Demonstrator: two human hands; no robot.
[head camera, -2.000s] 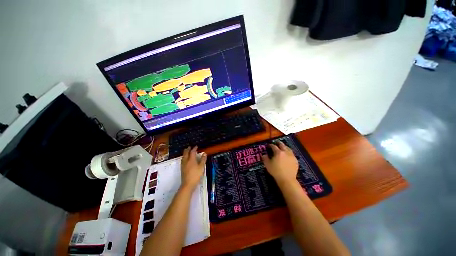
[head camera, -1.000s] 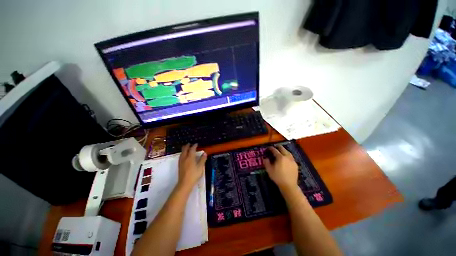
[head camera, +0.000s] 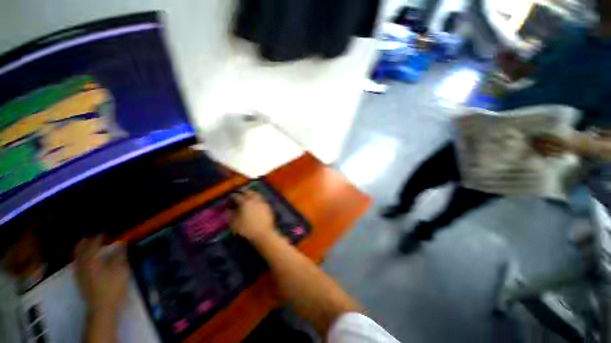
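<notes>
My right hand (head camera: 253, 214) rests on the upper part of the black mouse pad (head camera: 201, 258), fingers curled over the mouse, which is hidden and blurred now. My left hand (head camera: 100, 275) is blurred and lies over the white swatch sheets (head camera: 63, 301) left of the pad, fingertips near the keyboard (head camera: 181, 175); nothing shows in it. The monitor (head camera: 87, 100) stands at the left, cut off by the picture's edge, showing green and yellow pattern pieces on a dark screen.
A person (head camera: 563, 74) stands at the right with a cream bagged garment (head camera: 512, 151) in hand. White papers (head camera: 268, 151) lie at the desk's back corner. Dark clothes (head camera: 305, 27) hang on the wall. A blurred metal frame is at the lower right.
The view has swung to the right, so the desk and monitor sit further left. A person with a bagged garment has come into view. My hands keep about the same places on the desk.
</notes>
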